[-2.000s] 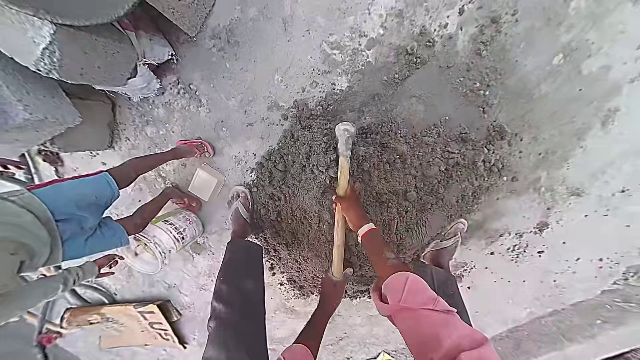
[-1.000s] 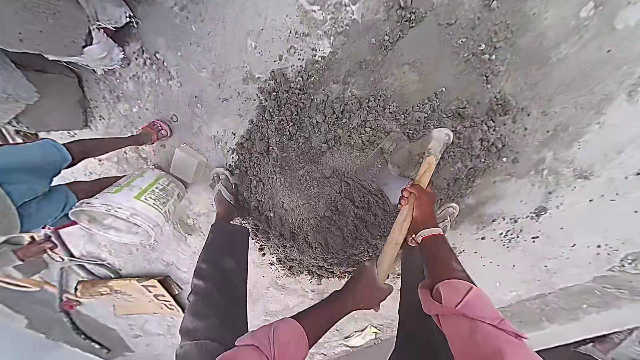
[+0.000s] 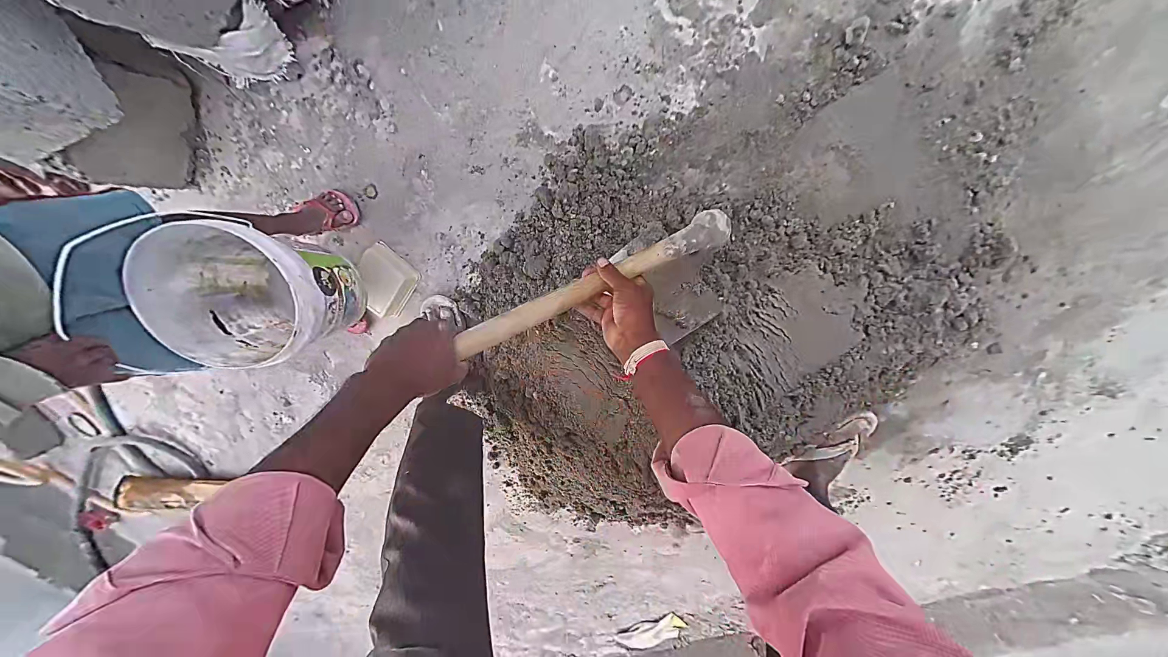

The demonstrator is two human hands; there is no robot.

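My left hand point(image 3: 417, 357) is closed around the lower end of the wooden handle of a hoe point(image 3: 538, 310). Farther up the same handle, near its head, my right hand point(image 3: 623, 310) grips it, with a pale band on the wrist. The hoe's metal blade point(image 3: 680, 306) rests on or in a heap of damp grey mortar mix point(image 3: 566, 392), and its lower edge is partly hidden in the mix. The handle slants up to the right across the heap.
At the left a co-worker's hand point(image 3: 68, 359) is by a white plastic bucket point(image 3: 214, 292), which is tilted. A shallow square container point(image 3: 388, 278) lies beside it. Stone slabs point(image 3: 137, 119) stand upper left, with a hose point(image 3: 137, 447) lower left. My sandaled feet flank the heap.
My hands and the hoe have swung left from the heap's right side, the left hand farthest. The co-worker's bucket, on the ground a second ago, is now lifted.
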